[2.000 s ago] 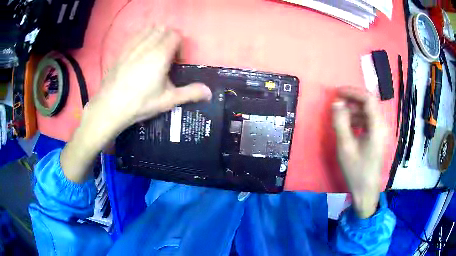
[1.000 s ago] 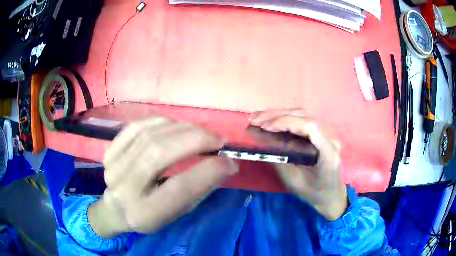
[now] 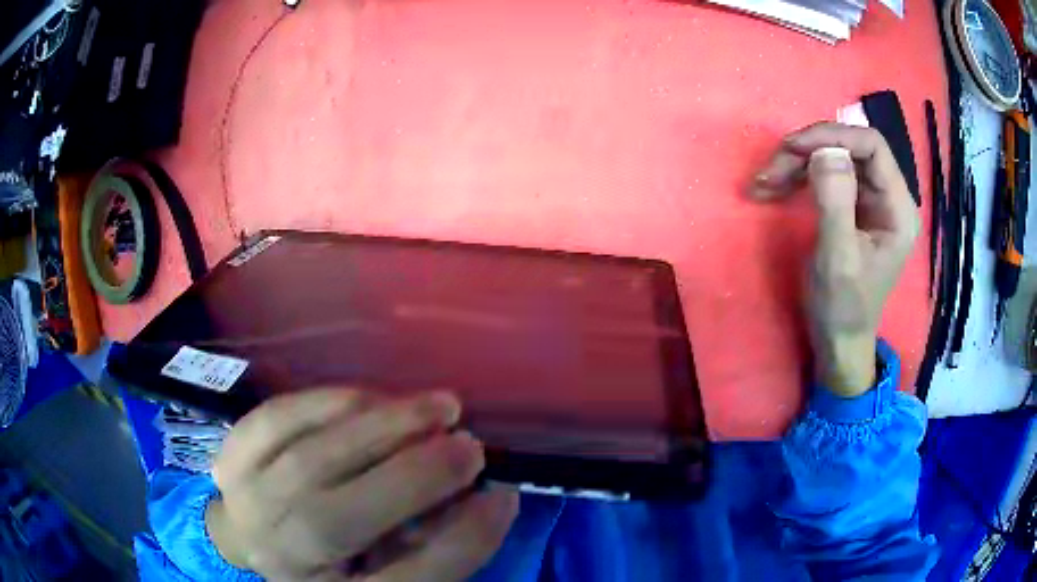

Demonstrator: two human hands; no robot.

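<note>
The tablet [image 3: 421, 341] is held tilted above the mat, its glossy screen side up and reflecting red. A white label [image 3: 206, 367] is at its near left corner. A short white strip [image 3: 574, 492] shows on its near edge. My left hand [image 3: 358, 477] grips the near edge, fingers over the glass; its thumb is hidden. My right hand [image 3: 847, 216] is away from the tablet at the right, over the mat, fingers curled. Whether it holds something small cannot be told. The black foam pad [image 3: 890, 134] is partly hidden behind it.
A red-pink mat [image 3: 512, 125] lies below. Tape rolls [image 3: 119, 233] are at the left and far right. A thin wire [image 3: 225, 125] curves at the left. Black panels [image 3: 131, 80] are at the far left, white sheets [image 3: 796, 17] at the far side, an orange-black tool [image 3: 1012, 205] at the right.
The tablet has turned from nearly edge-on to show its screen face. My right hand has let go of it and moved right and away. My left hand has moved slightly nearer my body.
</note>
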